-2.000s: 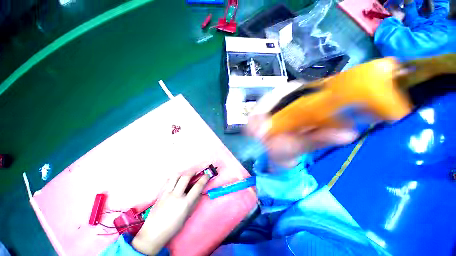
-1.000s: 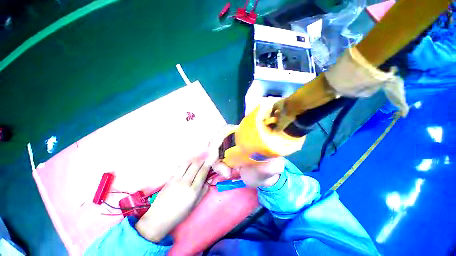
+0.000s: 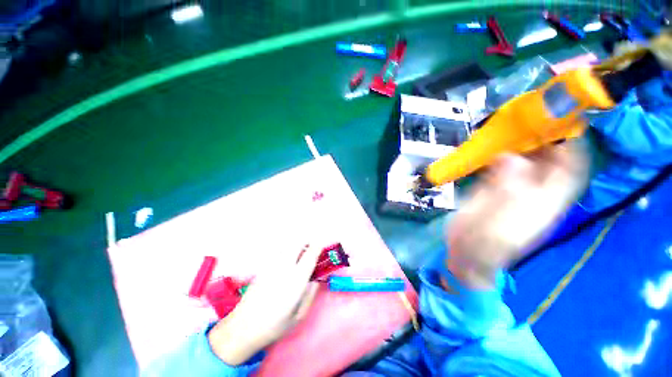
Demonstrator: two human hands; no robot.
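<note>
The red housing assembly [image 3: 331,262] lies on the pink-red work mat [image 3: 221,243], partly hidden by my left hand [image 3: 269,305], which holds it down. A blue cylinder [image 3: 366,284] lies beside it. A short red end piece [image 3: 203,276] lies left of the wide red end [image 3: 223,295]. My right hand [image 3: 516,206], blurred, is around the yellow-orange electric screwdriver [image 3: 516,129]. The driver's tip is at the opening of the white screw feeder [image 3: 435,109]; I cannot see whether a screw is on it.
A conveyor [image 3: 221,81] with a green rail passes behind the mat, carrying several red-and-blue units [image 3: 390,68]. A clear bag with a white label [image 3: 33,353] is at lower left. A black tray [image 3: 453,79] lies behind the feeder. A neighbour's blue sleeve [image 3: 634,129] is at right.
The screwdriver and my right hand have moved from the housing to the screw feeder at the right. My left hand stays on the housing. The view has shifted, showing more of the conveyor.
</note>
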